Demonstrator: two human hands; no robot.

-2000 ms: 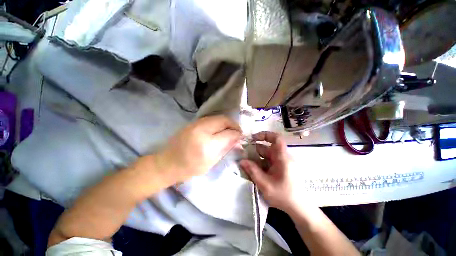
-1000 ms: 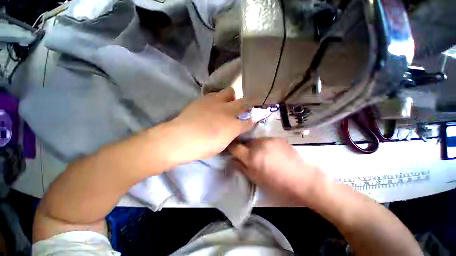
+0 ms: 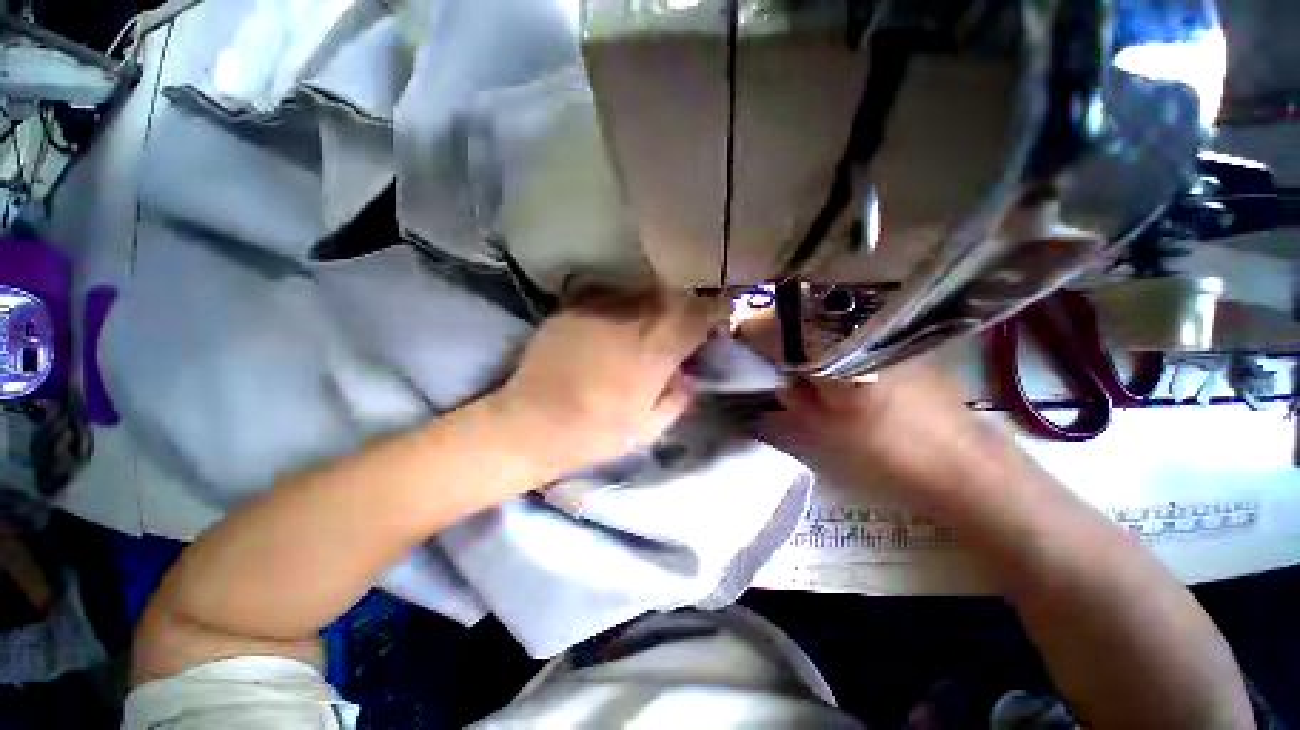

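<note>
A light grey garment piece (image 3: 271,342) lies heaped on the table left of the machine, and one part hangs over the front edge. My left hand (image 3: 606,378) grips the cloth just left of the needle area, fingers bent. My right hand (image 3: 870,421) is right of it, below the machine head, with its fingertips at the cloth edge; it is blurred and the fingertips are partly hidden. The sewing machine head (image 3: 798,157) covers the top centre. The brightly lit needle area (image 3: 756,302) shows under it, but the needle itself is not clear.
Red-handled scissors (image 3: 1062,374) lie right of my right hand. A printed ruler (image 3: 1198,518) runs along the table's front edge. A purple box with a round silver front (image 3: 32,335) stands at the far left. Something blue (image 3: 378,649) shows below the table.
The machine head looks larger and nearer. My right hand has moved right, away from my left hand. The cloth's front part has shifted and spread below the hands.
</note>
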